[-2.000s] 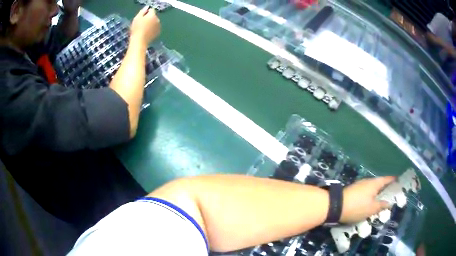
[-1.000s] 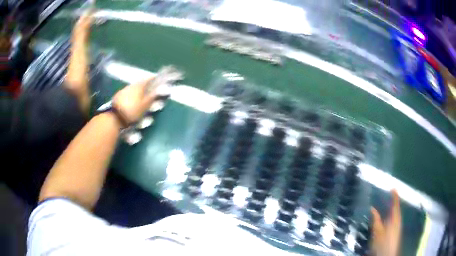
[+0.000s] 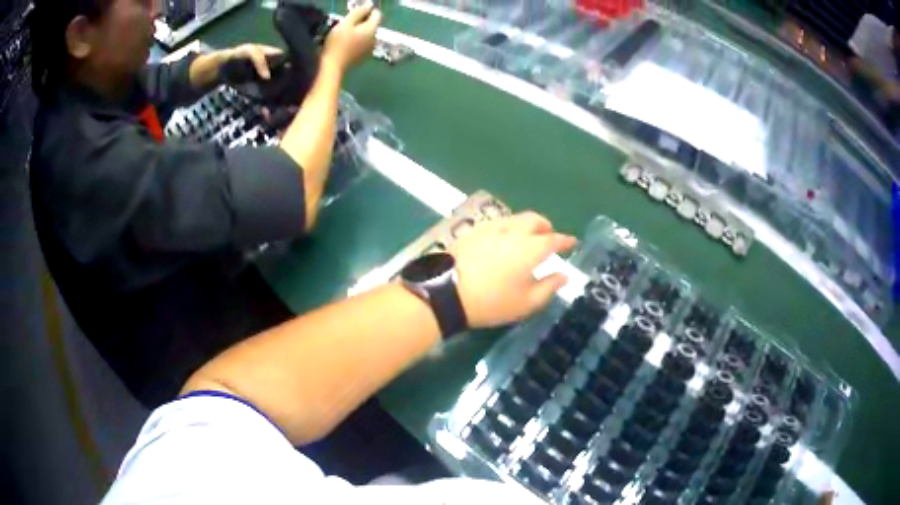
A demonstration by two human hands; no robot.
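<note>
My left hand point(image 3: 505, 268), with a watch on the wrist, is open with its fingers apart, between a pale carrier fixture and a clear tray. The fixture point(image 3: 452, 231) lies on the green bench, partly hidden behind my hand and wrist; round seats show at its far end. The blister tray point(image 3: 632, 385) lies in front of me, with rows of black parts in its pockets and pale rings on the parts of the far rows. Only a small skin-coloured sliver of what seems my right hand point(image 3: 827, 497) shows at the bottom right edge.
Another carrier fixture point(image 3: 686, 209) lies beyond the tray. A person in dark clothing point(image 3: 168, 207) works at the left, over another filled tray point(image 3: 222, 118). Clear covers with a white sheet point(image 3: 691, 113) and a red bin point(image 3: 607, 8) are across the line.
My left hand held a fixture over the tray, then carried it left. The fixture now lies on the bench, and my left hand is open towards the tray. My right hand has nearly left the picture.
</note>
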